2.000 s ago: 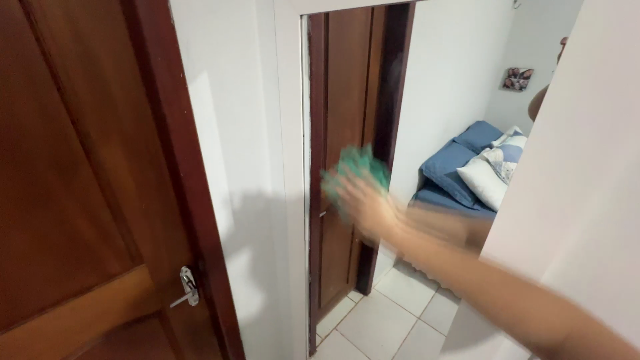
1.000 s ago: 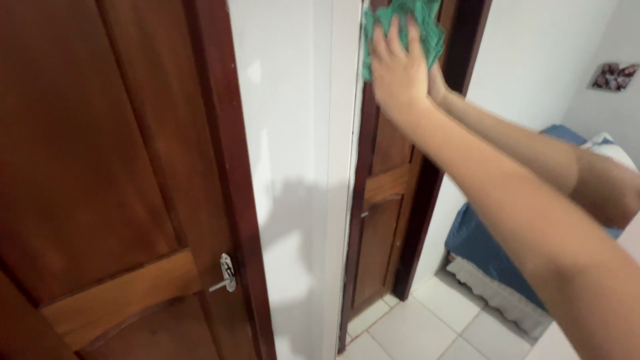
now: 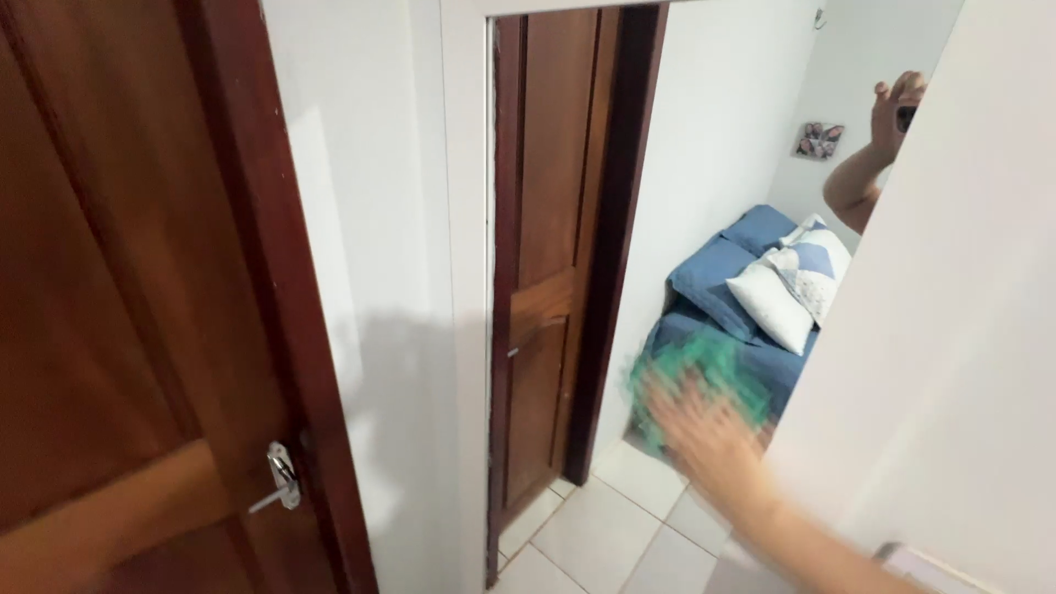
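Note:
My right hand (image 3: 705, 421), blurred, presses a green cloth (image 3: 701, 375) against the glass of a tall mirror (image 3: 718, 124) with a white frame (image 3: 469, 247). The palm lies over the cloth, and the forearm comes in from the lower right. Hand and cloth cover the lower part of the reflected bed. Near the mirror's right edge, a reflected raised hand (image 3: 887, 124) holds a dark device; which hand it is, I cannot tell. My left hand is not directly in view.
On the left stands a brown wooden door (image 3: 107, 247) with a metal handle (image 3: 282, 478). The mirror reflects a wooden door (image 3: 557, 165), a bed with blue pillows (image 3: 718, 276), and floor tiles (image 3: 602, 528). A pale surface (image 3: 932, 330) borders the mirror at right.
My right hand and the green cloth have moved from high on the mirror down and to the right, off the reflected door and over the reflected bed. The view has shifted too.

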